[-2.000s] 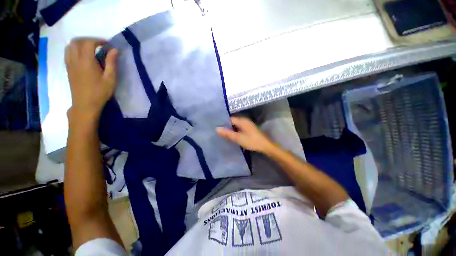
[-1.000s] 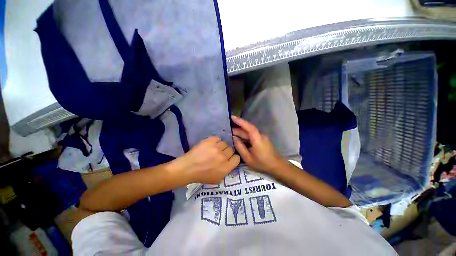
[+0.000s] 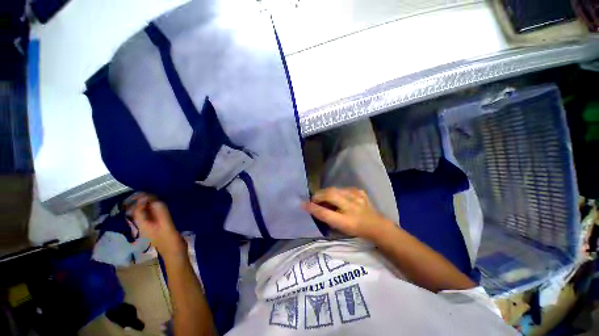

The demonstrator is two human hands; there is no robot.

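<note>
A garment panel (image 3: 256, 111) lies pale grey-blue side up over the white table and down to my lap, with a narrow navy edge on its right. A navy strip (image 3: 176, 72) crosses it, and folded navy cloth (image 3: 131, 144) lies on its left part. My right hand (image 3: 341, 209) pinches the panel's lower right edge. My left hand (image 3: 150, 220) is at the table's front left edge beside the hanging navy cloth, fingers bent; whether it holds anything is unclear.
The white table (image 3: 394, 39) has a ruler-like tape (image 3: 407, 92) along its front edge. A phone (image 3: 538, 13) lies on a tan holder at top right. A grey-blue mesh basket (image 3: 519, 190) stands below at right, with navy cloth (image 3: 427, 216) beside it. Dark clutter is at lower left.
My left hand has left the panel's lower edge and moved left to the table's front edge. My right hand stays at the panel's right edge, slightly lower. The view has shifted.
</note>
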